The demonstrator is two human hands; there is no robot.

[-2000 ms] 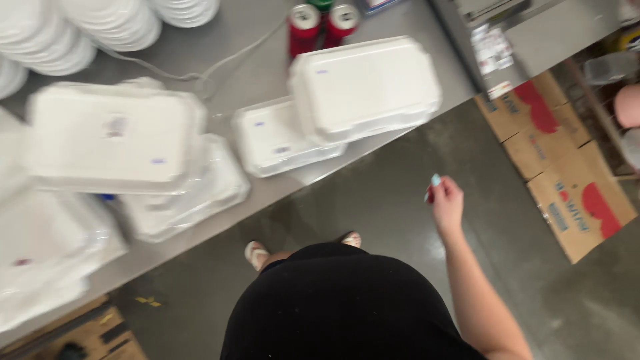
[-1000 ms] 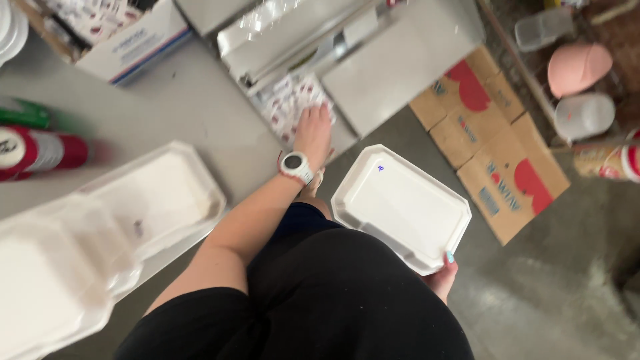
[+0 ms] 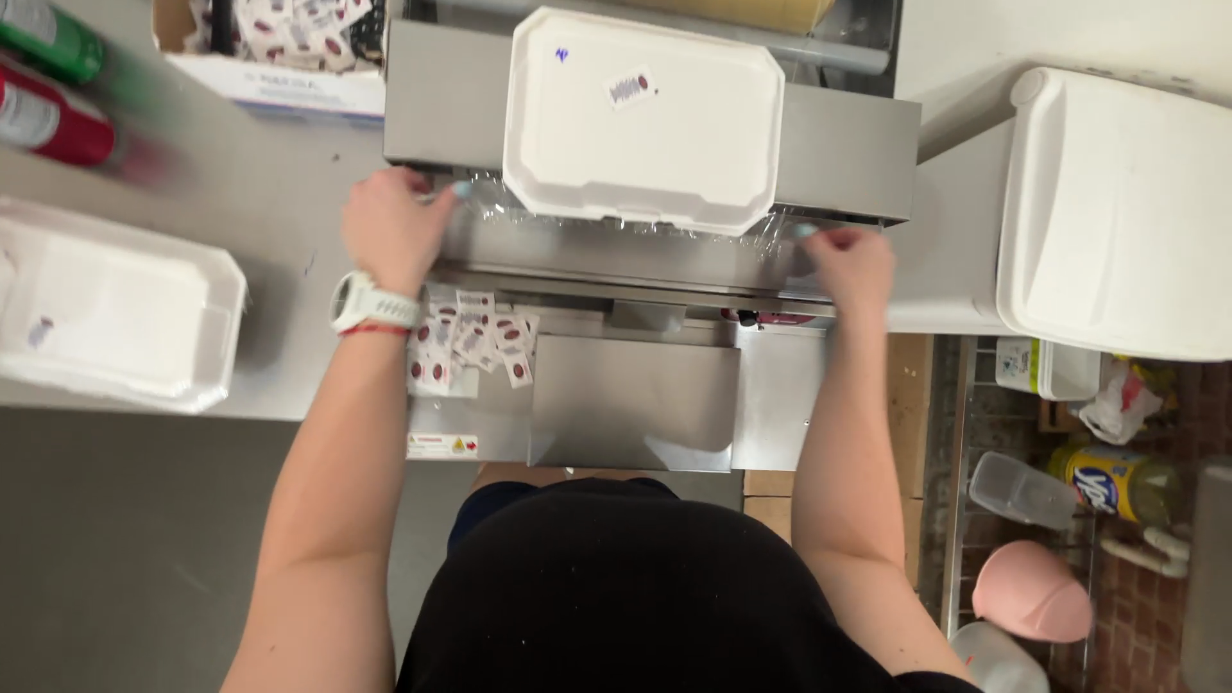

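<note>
A white foam food container [image 3: 645,125], lid shut, with a small sticker and a blue pen mark, lies on the metal top of a film wrapping machine [image 3: 847,154]. Clear plastic film [image 3: 500,200] stretches along the container's near edge. My left hand [image 3: 395,226] pinches the film's left end between thumb and fingers. At the film's right end, my right hand [image 3: 852,265] pinches it too. Small printed stickers [image 3: 472,337] lie loose on the machine's near left part, below my left hand. The film roll [image 3: 751,12] shows at the top behind the container.
Another foam container [image 3: 125,308] sits on the table at left. Red [image 3: 53,115] and green [image 3: 53,38] cans lie behind it. A cardboard box [image 3: 289,82] holds more stickers. A large white plastic bin [image 3: 1126,212] stands at right, above a wire shelf with a pink tub [image 3: 1035,592].
The view has shifted to the wrapping machine. A container was in my right hand one second ago; one now lies on the machine. My left hand has moved from the stickers to the film.
</note>
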